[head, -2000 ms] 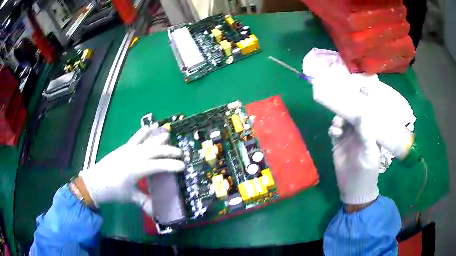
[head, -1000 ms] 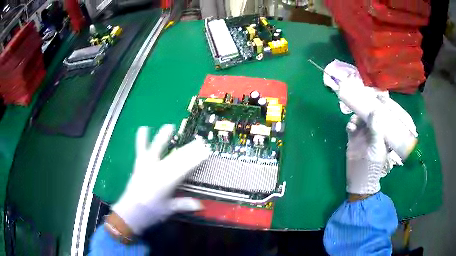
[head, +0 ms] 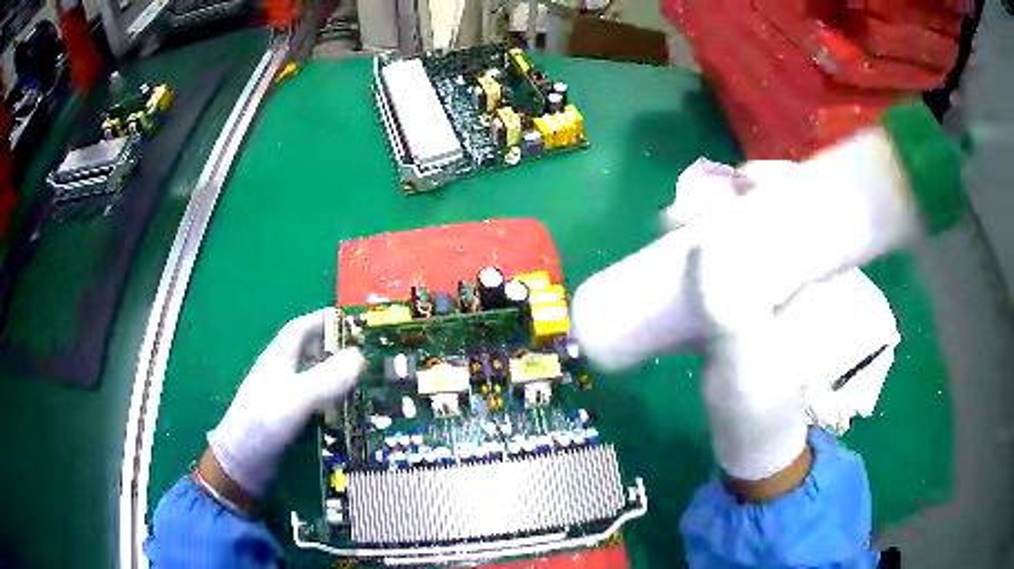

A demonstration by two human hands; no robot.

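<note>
A power board lies on a red foam pad, its ribbed heat sink and pale bent handle toward me. My gloved left hand is at the board's left edge, fingers by the cream connectors; whether it grips the edge is unclear. My gloved right hand is closed around the white dispensing syringe, blurred, its green end cap up at the right. The syringe's front points down-left toward the yellow capacitors; its needle is not clearly visible.
A second power board lies at the back of the green bench. Stacked red foam pads stand back right. A crumpled white cloth with a slim dark tool lies right. A metal rail and conveyor with another board are left.
The board was turned so its heat sink faces me. My left hand moved to its left edge. My right hand lifted the syringe from beside the cloth and swung it toward the board.
</note>
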